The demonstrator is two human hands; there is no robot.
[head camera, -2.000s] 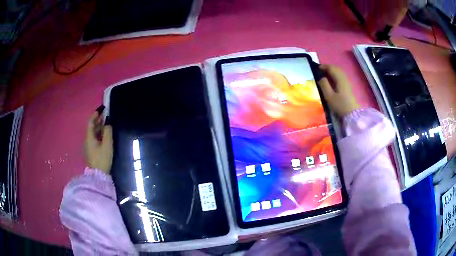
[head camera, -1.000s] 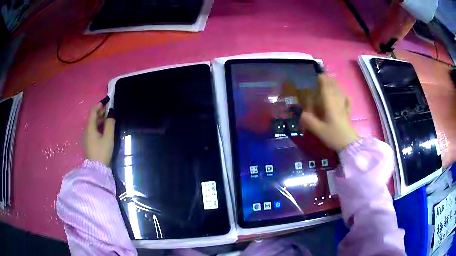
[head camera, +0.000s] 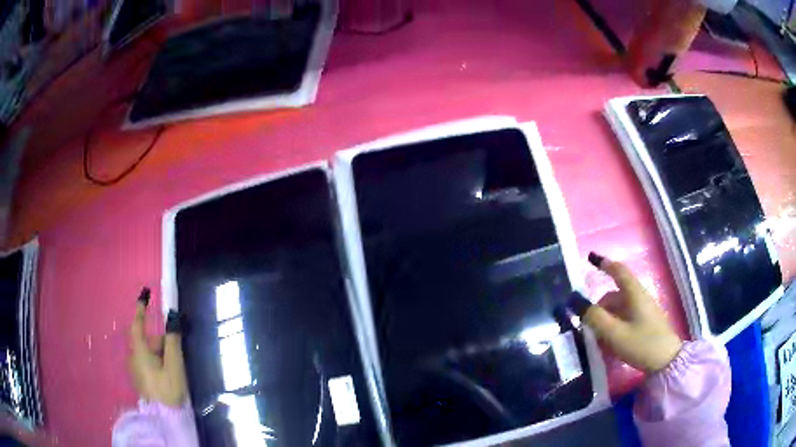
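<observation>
Two dark tablets lie side by side on white foam sleeves, the left tablet (head camera: 271,288) and the right tablet (head camera: 454,262). Each has a white label near its lower right corner. My left hand (head camera: 161,358) is at the left tablet's left edge, thumb over the edge, index finger extended outside it. My right hand (head camera: 628,319) is at the right tablet's lower right edge, thumb at the edge and index finger apart. Both hands wear black finger cots. Neither hand is visibly closed around a tablet. The left tablet's lower edge is cut off by the frame.
Stacked sleeved tablets stand at the right (head camera: 711,201) and far left (head camera: 16,340). Another dark tablet (head camera: 231,65) lies at the back left, near a thin cable (head camera: 109,182). An orange-brown post (head camera: 668,39) is at the back right. A blue crate (head camera: 749,384) is at lower right.
The right tablet's screen has gone from lit to dark. My right hand has moved from over its upper part down to its right edge. The view has shifted, and my left hand appears lower.
</observation>
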